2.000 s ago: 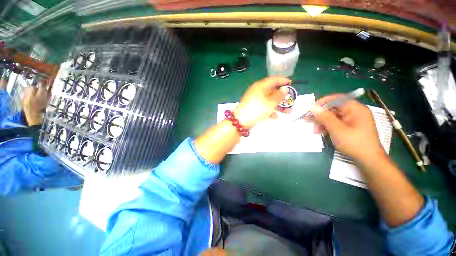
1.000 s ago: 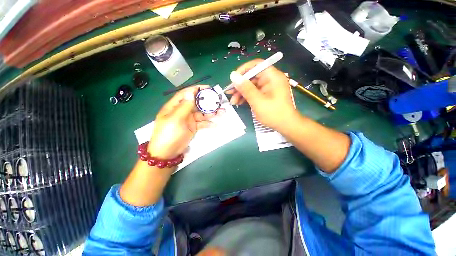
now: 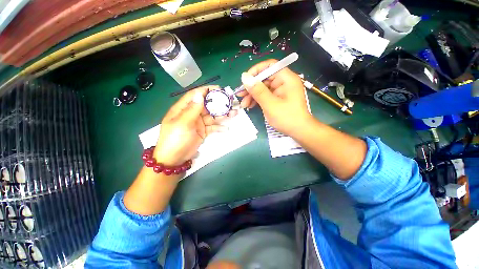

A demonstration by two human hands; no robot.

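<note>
My left hand (image 3: 181,126), with a dark red bead bracelet, holds a round watch head (image 3: 218,102) between its fingertips above the paper. The watch head has a white face and a dark rim. My right hand (image 3: 278,97) holds slim silver-white tweezers (image 3: 274,68). The tweezers' points are at the right edge of the watch head; whether they touch it or grip a part is too small to tell. Blank white paper (image 3: 226,142) lies under my left hand. A lined sheet (image 3: 282,143) lies partly under my right hand.
Stacked watch trays (image 3: 47,173) stand at the left. A whitish bottle (image 3: 181,68), a thin black stick (image 3: 195,85) and black rounds (image 3: 128,94) are behind the paper. A brass-coloured rod (image 3: 328,97), black-bodied item (image 3: 396,86), blue tool (image 3: 446,102) and crumpled tissue (image 3: 349,37) are at right.
The view has swung to the right since the oldest frame. The watch head's white face has turned towards the camera. Over the last second the hands have barely moved.
</note>
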